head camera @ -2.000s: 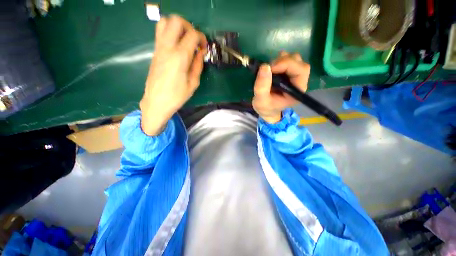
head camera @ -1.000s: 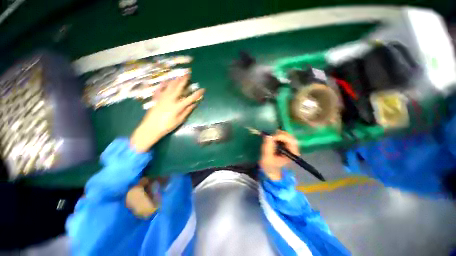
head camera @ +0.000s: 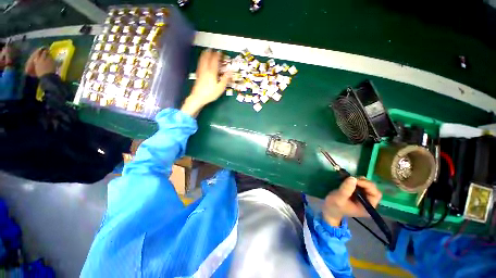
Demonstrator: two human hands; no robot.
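Observation:
My left hand [head camera: 208,81] is at the left edge of a pile of small white and gold parts [head camera: 264,81] on the green mat. Its fingers are blurred and spread; whether they touch or hold a part cannot be told. My right hand [head camera: 351,200] holds the black soldering iron [head camera: 371,210], its metal tip pointing up and left, off the fixture. The small dark fixture [head camera: 285,148] lies on the mat in front of me, with a pale piece in its middle. Stacked clear blister trays [head camera: 128,59] with rows of gold-white parts stand at the left.
A black fan [head camera: 361,113] stands beside the green tray [head camera: 397,201], which holds a round brownish pot [head camera: 414,168]. A yellowish square pad [head camera: 478,202] and black cables lie at the right. Another person's hands [head camera: 41,62] are by a yellow tray [head camera: 61,57] at the far left.
The view has swung left. My left hand has left the fixture for the parts pile and now lies at its left edge. The iron, still in my right hand, has moved away from the fixture.

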